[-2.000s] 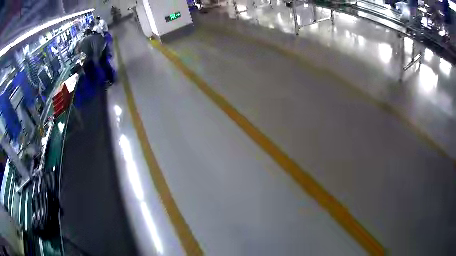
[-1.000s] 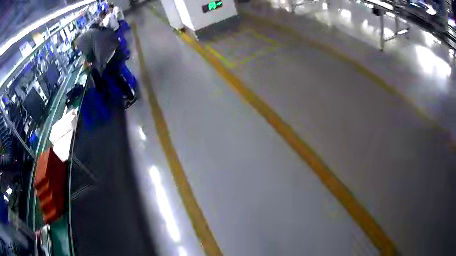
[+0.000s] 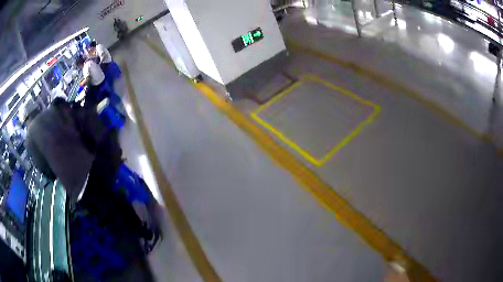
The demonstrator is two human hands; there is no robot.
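The grey floor [image 3: 265, 220] with long yellow-orange lines lies in front of me. A yellow square outline [image 3: 319, 164] is marked on it near a white pillar. The green bench [image 3: 52, 231] runs along the left edge. My left hand is not in view. A small blurred, skin-toned patch, apparently my right hand [image 3: 396, 272], is cut off by the bottom edge at the right; its fingers and anything in them cannot be made out.
A person in dark clothes [image 3: 66, 148] leans over the bench at the left, beside blue stools [image 3: 91, 242]. Other people [image 3: 92, 71] sit farther along. The white pillar [image 3: 237, 27] carries a green exit sign [image 3: 249, 39]. Metal-legged structures stand at the upper right.
The leaning person, bench and pillar appear nearer and larger. The orange-red crate and white sheets have left the view. The yellow square shows fully, and the blurred patch has appeared at the bottom.
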